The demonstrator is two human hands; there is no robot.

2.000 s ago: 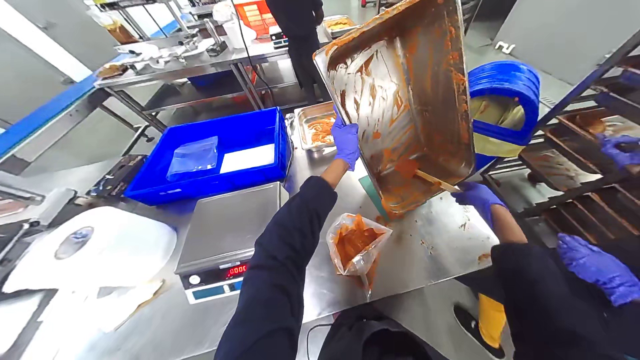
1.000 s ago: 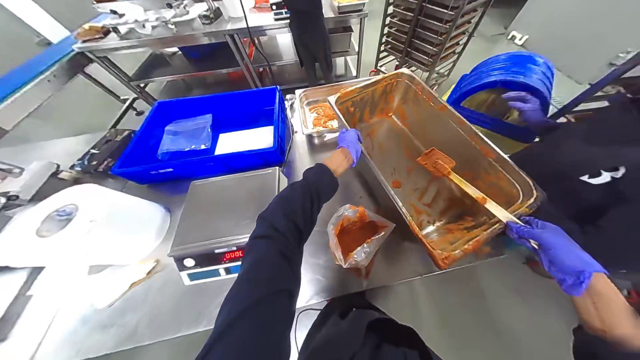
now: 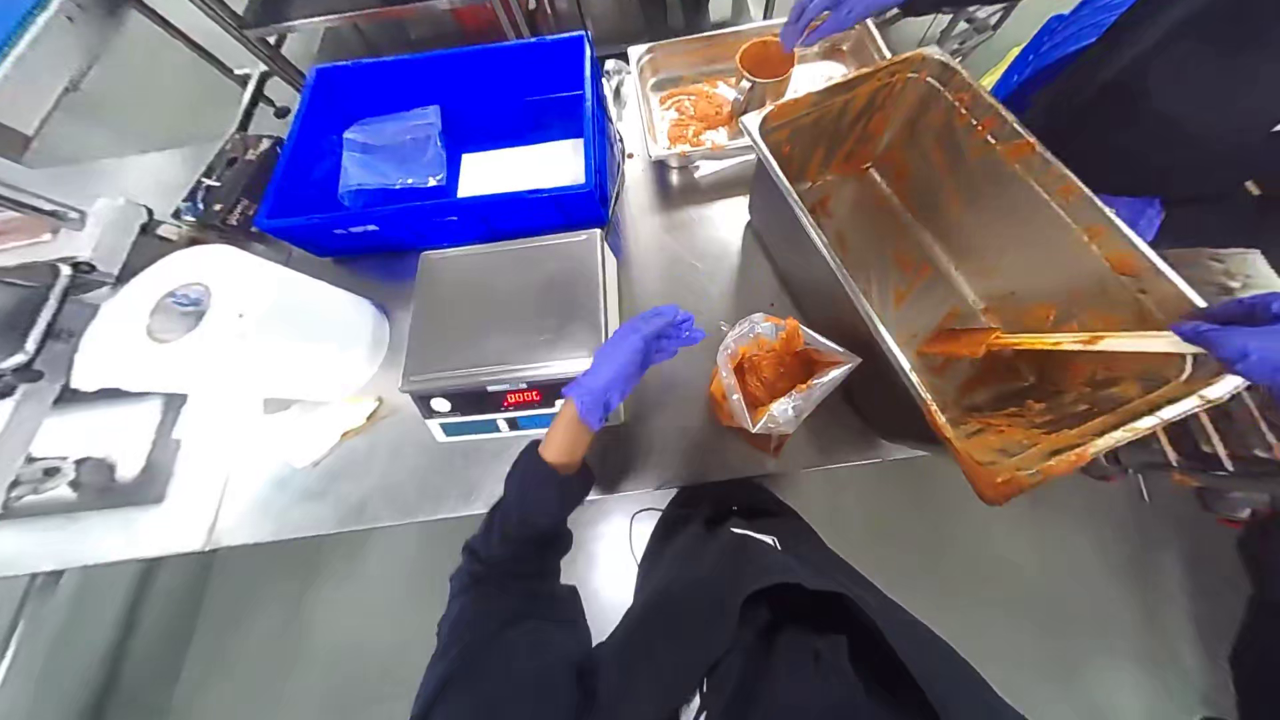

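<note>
My left hand (image 3: 636, 362), in a purple glove, holds nothing; it is over the front right corner of the digital scale (image 3: 510, 310), fingers stretched toward a clear plastic bag (image 3: 790, 405) of orange-brown paste. At the right edge my gloved right hand (image 3: 1240, 335) grips the wooden handle of a spatula (image 3: 1090, 342). The spatula's paste-coated head lies inside a deep steel pan (image 3: 900, 230) smeared with the same paste. The pan stands to the right of the bag, reaching past the table's front edge.
A blue plastic bin (image 3: 450, 225) with clear bags stands behind the scale. A white roll (image 3: 240, 320) lies at left. At the back, another person's gloved hand (image 3: 830, 15) touches a metal cup (image 3: 765, 70) in a shallow steel pan (image 3: 645, 100). That person's dark clothing is at upper right.
My left hand has let go of the deep pan's rim and moved left toward the scale. The deep pan, tilted up two seconds ago, has come down. The other person's hand has reached the shallow pan.
</note>
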